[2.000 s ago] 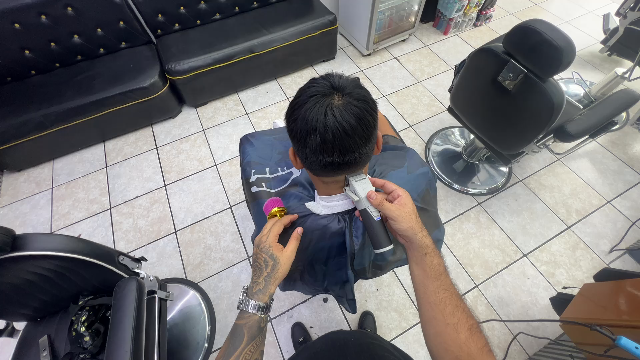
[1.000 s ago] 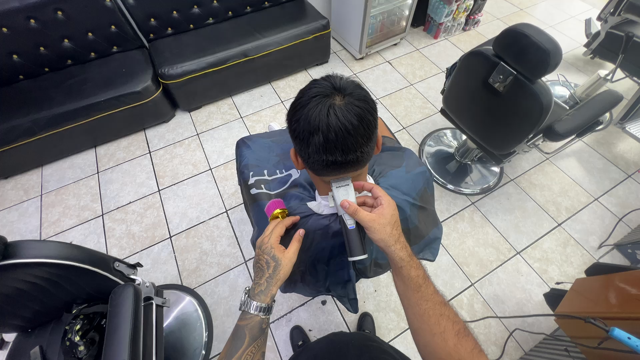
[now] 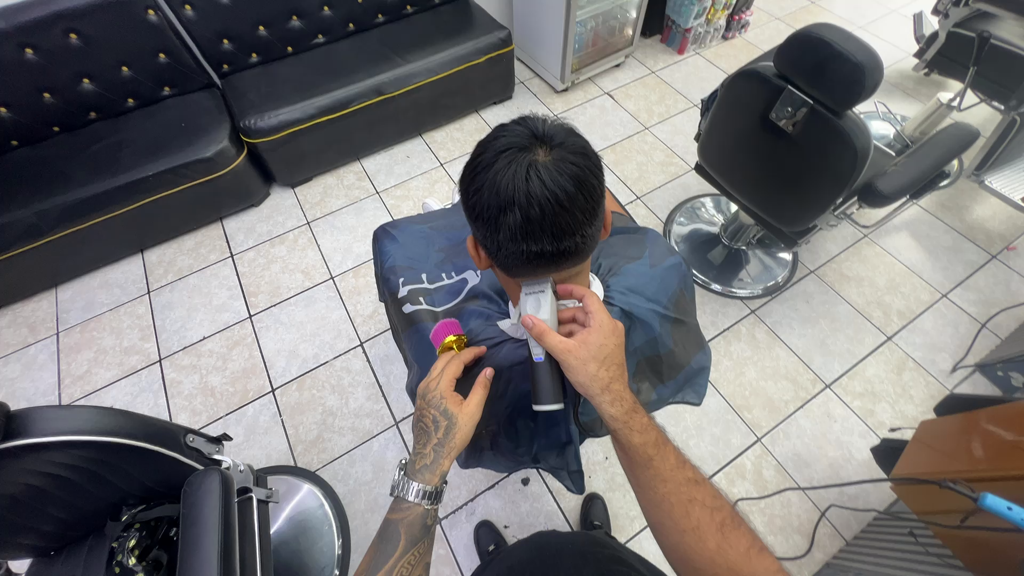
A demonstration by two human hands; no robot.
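A person with short black hair sits facing away from me under a dark blue camouflage barber cape. My right hand grips a silver and black cordless hair clipper, its blade end at the nape and its handle pointing down. A white neck strip shows around the neck, partly behind the clipper. To the left, my left hand holds a neck brush with pink bristles and a gold collar over the cape; the rest of the brush is hidden by the fingers.
Black barber chairs stand at the right and lower left. Black tufted sofas line the upper left, beside a glass-door fridge. At the lower right are a brown cabinet and black cables over the tiled floor.
Since two seconds ago, my right hand and the clipper have moved left along the nape, and the clipper is more upright. My left hand still holds the brush in about the same place.
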